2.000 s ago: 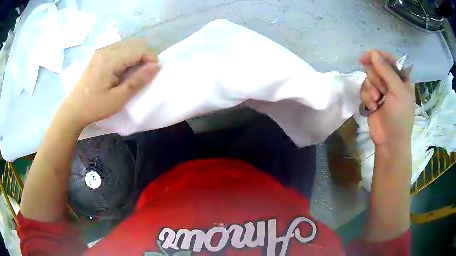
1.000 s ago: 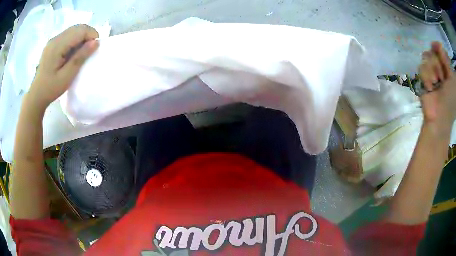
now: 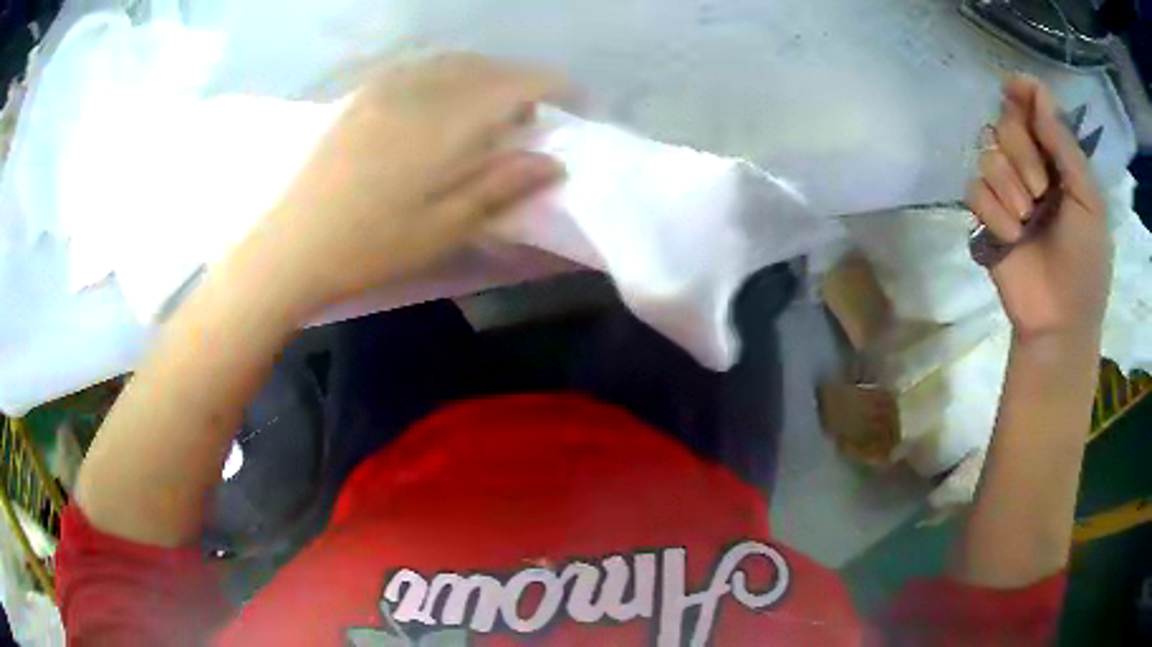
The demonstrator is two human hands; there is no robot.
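A white cloth piece [image 3: 657, 215] lies across the front edge of the pale grey table, with its right end hanging over the edge. My left hand [image 3: 430, 177], blurred, pinches the cloth near the middle and covers part of it. My right hand [image 3: 1038, 209] is raised at the right, apart from the cloth. It holds small metal snips [image 3: 1084, 132], whose blades stick out past the hand and whose handle loops show at the palm.
An iron [image 3: 1042, 28] rests at the table's upper right. White pieces [image 3: 120, 76] lie at the upper left. A creamy white bundle [image 3: 954, 341] with brown pieces [image 3: 862, 420] is at the lower right. A round black object [image 3: 272, 461] is below left. Yellow wire baskets [image 3: 1118, 402] stand at both sides.
My left hand has moved right from the upper left to the middle of the cloth. My right hand has moved slightly left. The cloth's right part is now narrower and more bunched.
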